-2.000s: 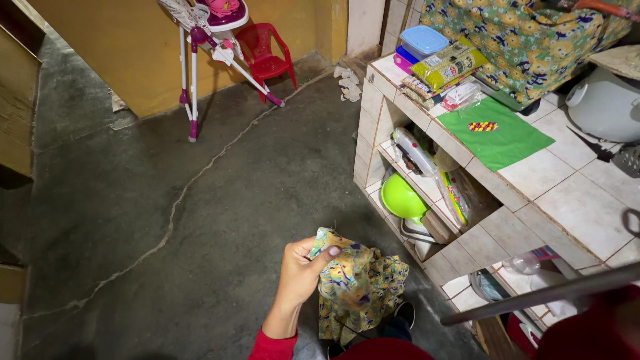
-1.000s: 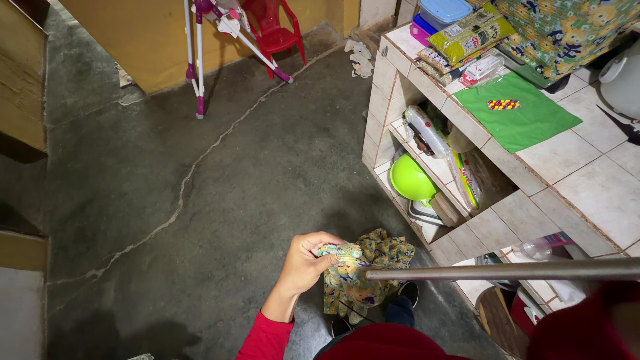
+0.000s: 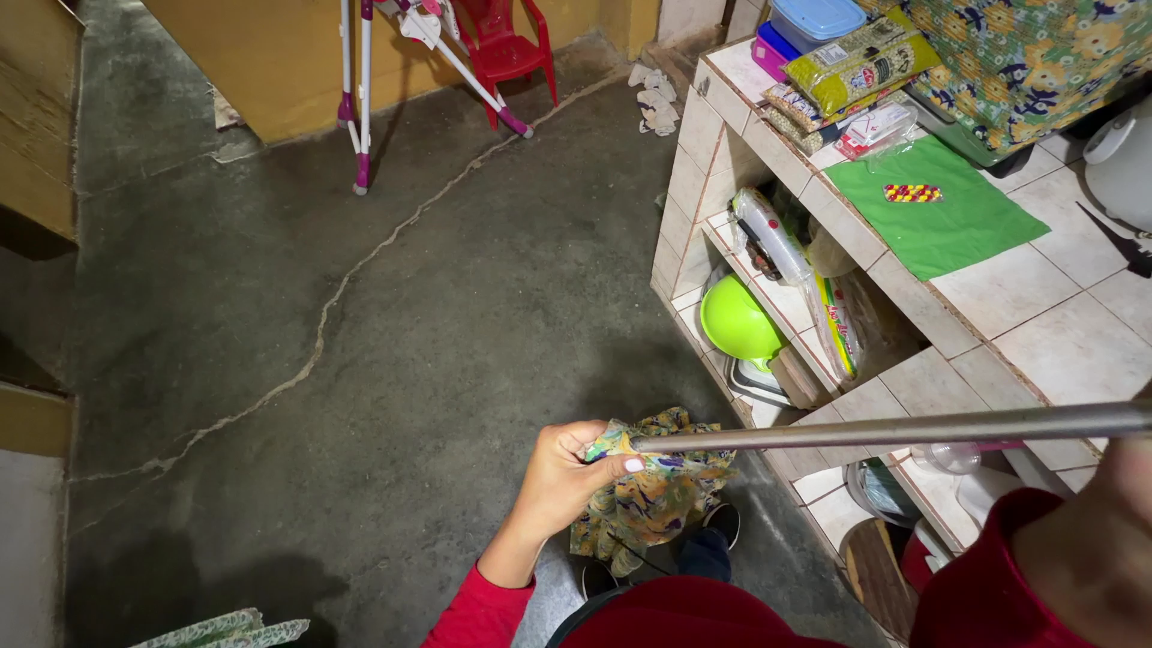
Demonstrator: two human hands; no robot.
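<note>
My left hand (image 3: pixel 571 472) pinches the gathered edge of a floral-patterned cloth (image 3: pixel 652 504), which hangs in folds below the fingers. A metal rod (image 3: pixel 864 427) reaches in from the right, nearly level, and its end touches or enters the cloth edge at my left fingertips. My right hand (image 3: pixel 1120 468) is at the right edge, blurred and partly cut off, at the other end of the rod. Its fingers are not clearly seen.
A tiled counter (image 3: pixel 1017 333) at the right bears food bags (image 3: pixel 859 63), plastic containers (image 3: pixel 814 18) and a green cloth (image 3: pixel 936 207). Its shelves hold a lime-green bowl (image 3: pixel 740 317). A small red chair (image 3: pixel 508 54) and white-and-purple legs of a stand (image 3: pixel 362 108) are ahead on the concrete floor.
The rod, low at the right two seconds ago, has swung up and its end has come to the cloth edge in my left hand. My right hand has come into view.
</note>
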